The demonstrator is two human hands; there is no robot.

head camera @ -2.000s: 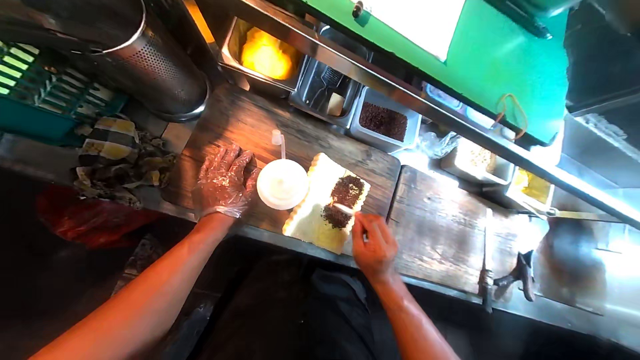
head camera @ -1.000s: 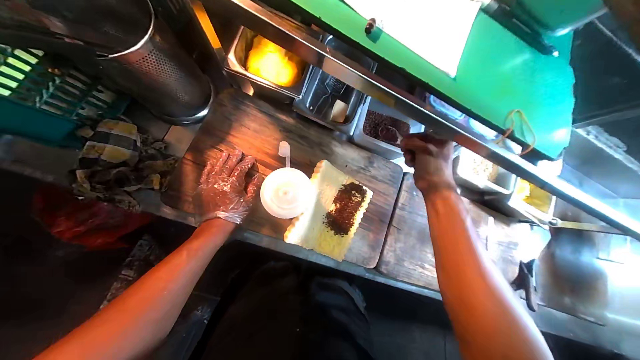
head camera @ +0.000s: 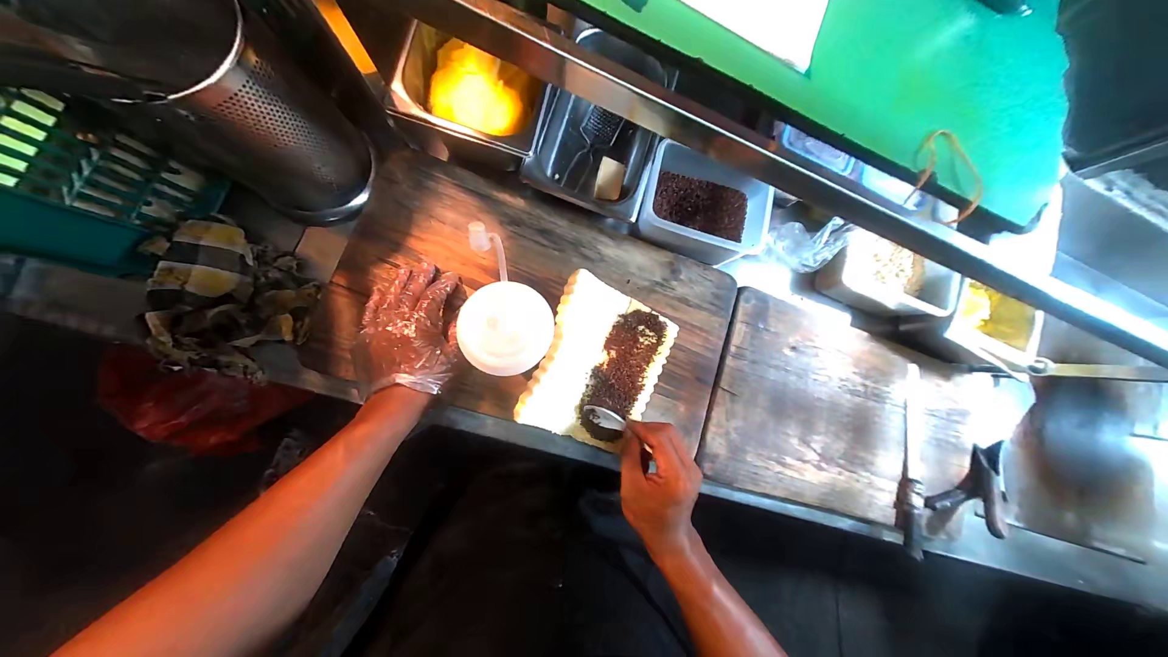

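My right hand (head camera: 662, 474) grips a spoon (head camera: 606, 418), its bowl on the dark chocolate sprinkles (head camera: 631, 360) at the near end of a slab of bread (head camera: 577, 342). The sprinkles cover the bread's right part in a long strip; the left part is pale and bare. My left hand (head camera: 406, 324), in a clear plastic glove, rests with its fingers apart on the wooden board (head camera: 538, 246). Beside it stands a white plastic squeeze bottle (head camera: 505, 328) with a bent spout, between the hand and the bread.
Behind the board are a tub of dark sprinkles (head camera: 701, 205), a metal pan with utensils (head camera: 593, 137) and a pan of yellow spread (head camera: 476, 87). A knife (head camera: 911, 456) lies on the right board (head camera: 812, 392). A checked cloth (head camera: 214, 292) and a perforated metal cylinder (head camera: 283, 128) are at the left.
My right hand went from the bread to the sprinkle tub and is now back at the bread's near end. The sprinkle strip is longer than two seconds ago. My left hand has stayed beside the bottle.
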